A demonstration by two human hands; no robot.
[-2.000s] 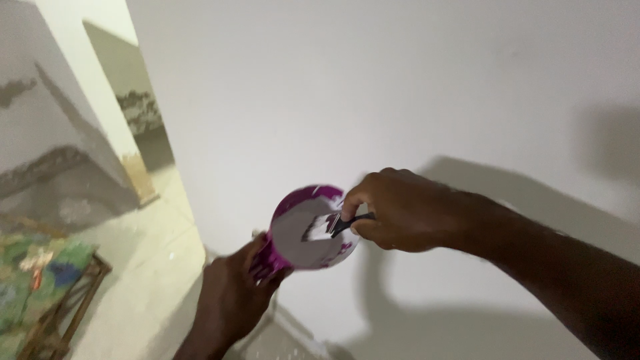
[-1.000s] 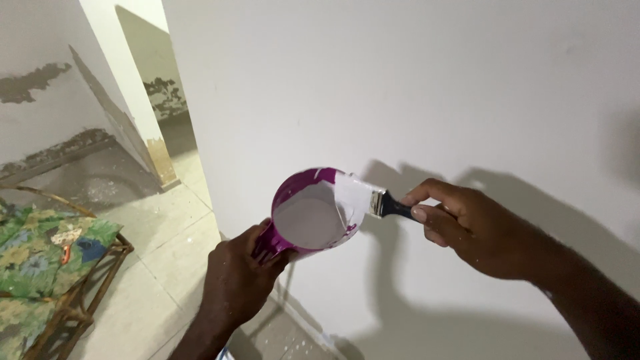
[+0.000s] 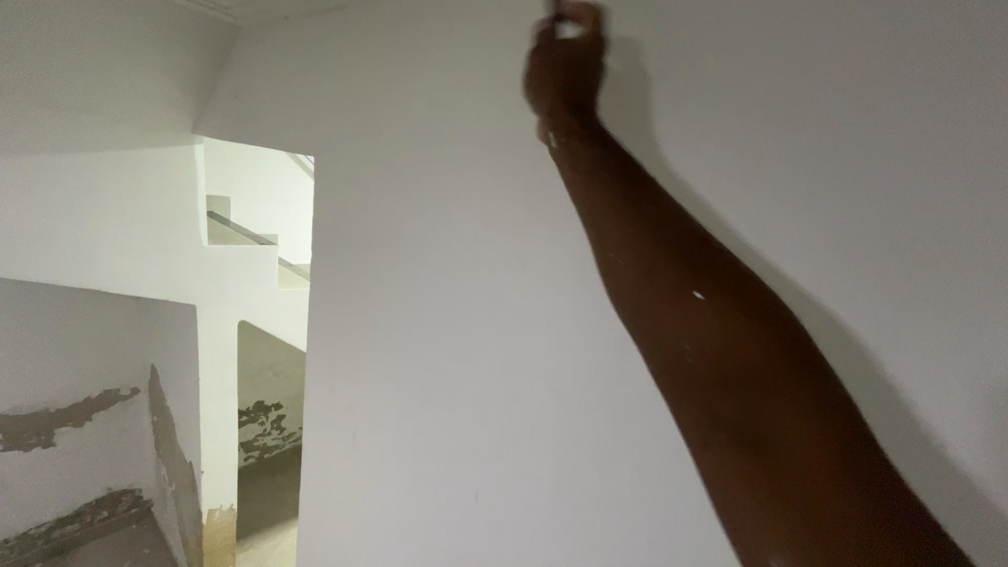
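Observation:
My right hand (image 3: 568, 67) is raised high in front of the white wall (image 3: 472, 315), at the top edge of the head view. Its fingers are curled around a dark handle, of which only a short piece shows; the rest lies beyond the frame. The hand is blurred. Small white paint flecks mark the forearm, and its shadow falls on the wall just to the right. My left hand and the purple paint container are out of view.
At the left, an opening beside the wall's edge shows a stepped stair wall (image 3: 240, 235). Lower left, a wall with peeling, damaged plaster (image 3: 63, 417) meets the floor. Part of a ceiling (image 3: 276, 9) shows at the top left.
My right hand has risen from beside the purple container, where it held the paintbrush, to high on the wall. The view has tilted up, and my left hand and the container have left it.

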